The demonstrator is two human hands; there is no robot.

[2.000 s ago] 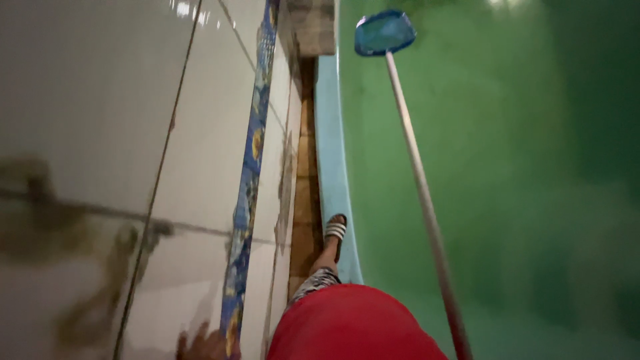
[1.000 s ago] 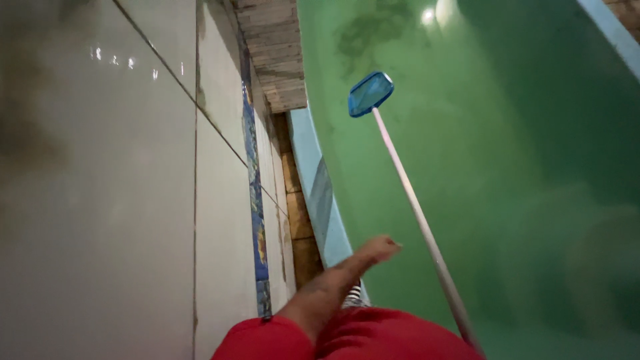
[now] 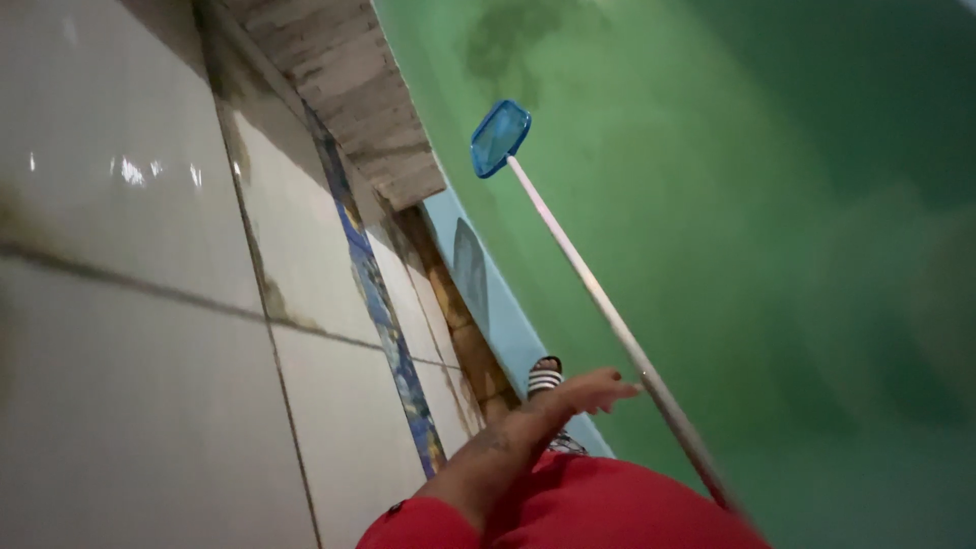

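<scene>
My left hand (image 3: pixel 602 390) reaches across the front of my red shirt from the lower left, fingers extended and holding nothing. Its fingertips are close beside the long pale pole (image 3: pixel 602 301) of a pool skimmer; whether they touch it I cannot tell. At the pole's far end is the blue-framed skimmer net (image 3: pixel 501 139), over the green pool water (image 3: pixel 686 229). The pole's near end runs down past the shirt at the lower right and is lost at the picture's edge. My right hand is out of view.
A stained white tiled wall (image 3: pixel 137 381) with a blue patterned border strip (image 3: pixel 381 305) rises on the left. Beside a narrow brown tiled gap runs the light blue pool rim (image 3: pixel 488 297), with my sandalled foot (image 3: pixel 545 374) on it. A plank-like ledge (image 3: pixel 358 99) juts out ahead.
My left hand was low by the tiled wall two seconds ago; it has since swung right across my body to beside the pole. The view has tilted and shows more of the ledge.
</scene>
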